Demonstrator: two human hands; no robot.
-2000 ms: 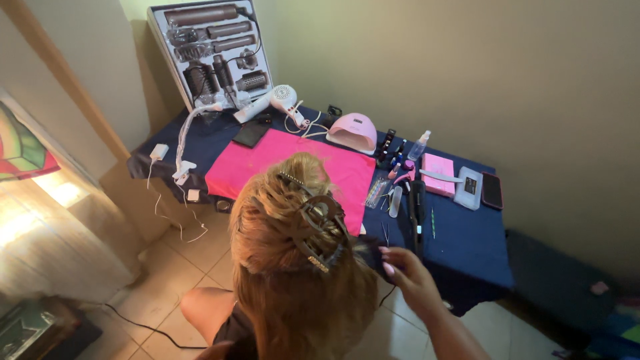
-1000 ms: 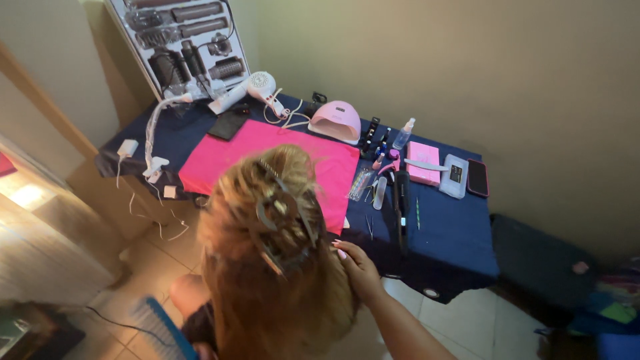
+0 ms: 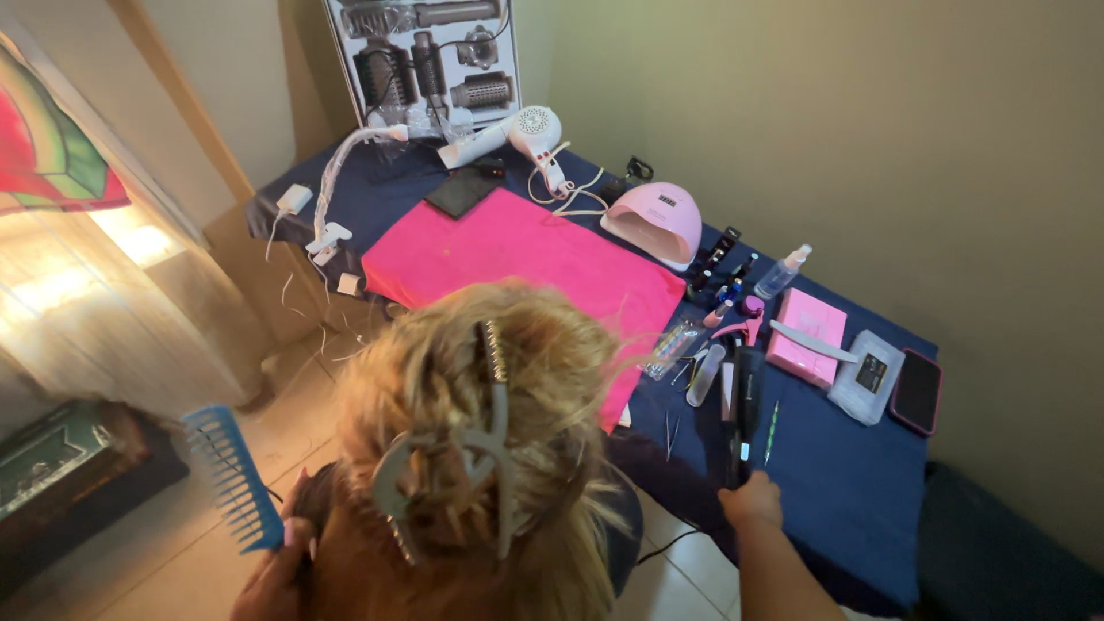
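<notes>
My left hand (image 3: 280, 569) holds a blue wide-tooth comb (image 3: 235, 483), teeth facing right, beside a seated person's head. That person's blond hair (image 3: 543, 345) is gathered up in a claw clip (image 3: 483, 457), with more hair hanging below it. At the table's front edge my right hand (image 3: 753, 500) closes on the end of a black hair straightener (image 3: 749, 405) that lies on the blue cloth. A green nail tool (image 3: 772, 434) lies just right of it, and tweezers (image 3: 671, 433) lie to the left.
On the table (image 3: 845, 509) are a pink cloth (image 3: 517, 241), a pink nail lamp (image 3: 657, 220), a white hair dryer (image 3: 530, 134), a spray bottle (image 3: 780, 272), a pink box (image 3: 806, 336) and a phone (image 3: 916, 392). A boxed styling set (image 3: 431, 69) stands behind.
My right hand has moved from beside the hair to the straightener on the table. My left hand, not visible earlier, has come into view, and the comb has risen at the left.
</notes>
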